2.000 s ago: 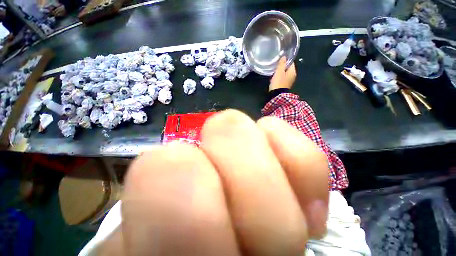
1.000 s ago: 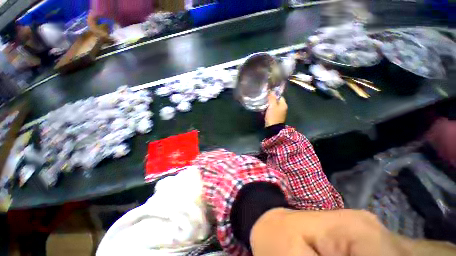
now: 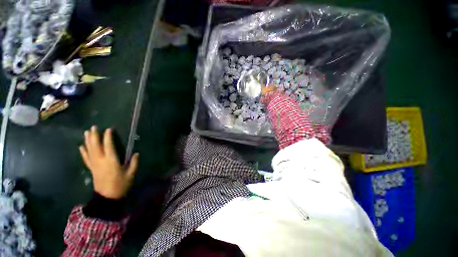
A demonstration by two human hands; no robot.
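Note:
A large black plastic crate (image 3: 198,113) with a clear crinkled liner bag (image 3: 359,40) holds many small grey-white knobbly pieces (image 3: 289,73). My right hand (image 3: 269,91), small in the view, is inside the crate and holds a small shiny metal bowl (image 3: 253,83) by its near edge. The bowl is down among the pieces; its inside looks bright, and I cannot tell if it holds anything. My left hand (image 3: 108,165) is empty, palm down with fingers spread, over the dark green bench at its edge.
On the bench (image 3: 50,150) at left are a heaped basin (image 3: 32,37), tan sticks (image 3: 95,50), crumpled white tissue (image 3: 63,73), a whitish translucent object (image 3: 24,115) and a pile of pieces (image 3: 15,221). Yellow (image 3: 419,135) and blue (image 3: 404,221) bins with pieces stand right of the crate.
The view has swung right from the bench to the crate. My right hand has moved the bowl from above the bench into the crate. My left hand has moved from the foreground to the bench edge.

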